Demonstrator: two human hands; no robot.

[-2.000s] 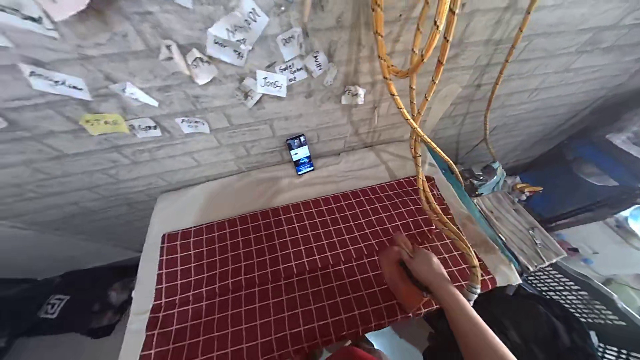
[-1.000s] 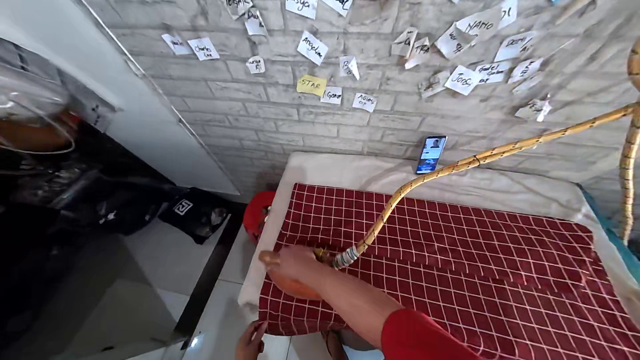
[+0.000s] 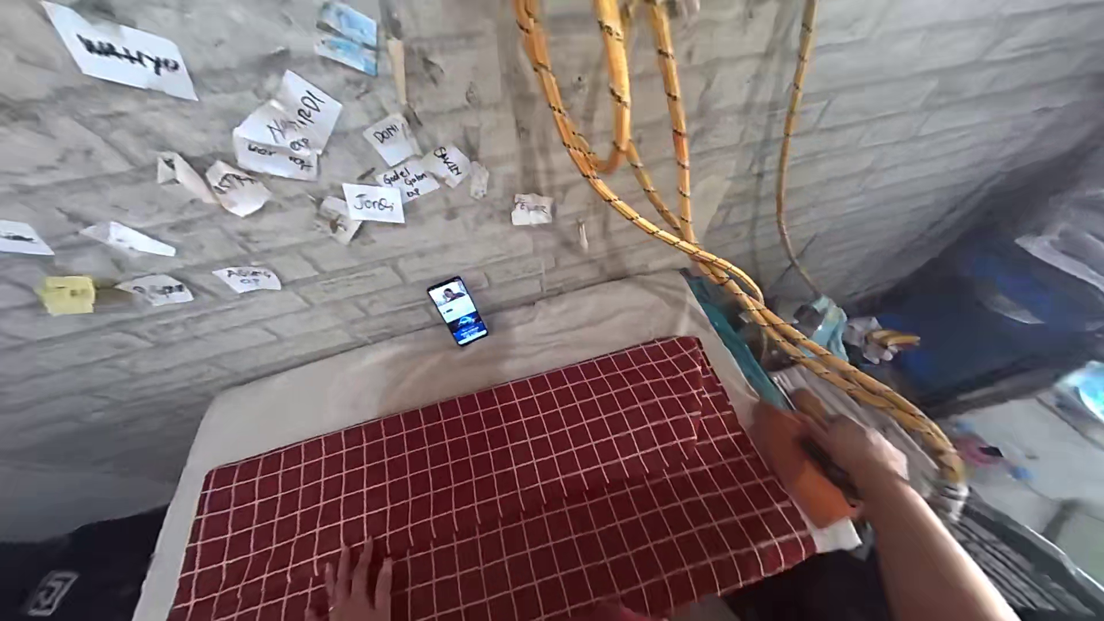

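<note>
A dark red cloth with a white grid pattern [image 3: 448,466] lies folded on a board covered in pale fabric [image 3: 345,379]. At the board's right end my right hand [image 3: 849,448] is closed round the dark handle of an orange iron [image 3: 802,474], which is at the cloth's right edge. Its underside is hidden. A yellow cord with dark flecks [image 3: 828,371] runs down beside that hand. My left hand [image 3: 358,582] rests flat with spread fingers on the cloth near the bottom of the view, partly cut off by the frame's edge.
A lit smartphone [image 3: 458,311] leans on the brick-patterned wall [image 3: 302,319] behind the board. Paper slips with handwriting are stuck to the wall. A dark plastic crate [image 3: 1018,552] stands at lower right, and dark cloth [image 3: 86,561] lies at lower left.
My right hand has moved the iron from the cloth's left end to its right end. My left hand, at the cloth's lower left edge one second ago, now lies on the cloth. The view has swung right.
</note>
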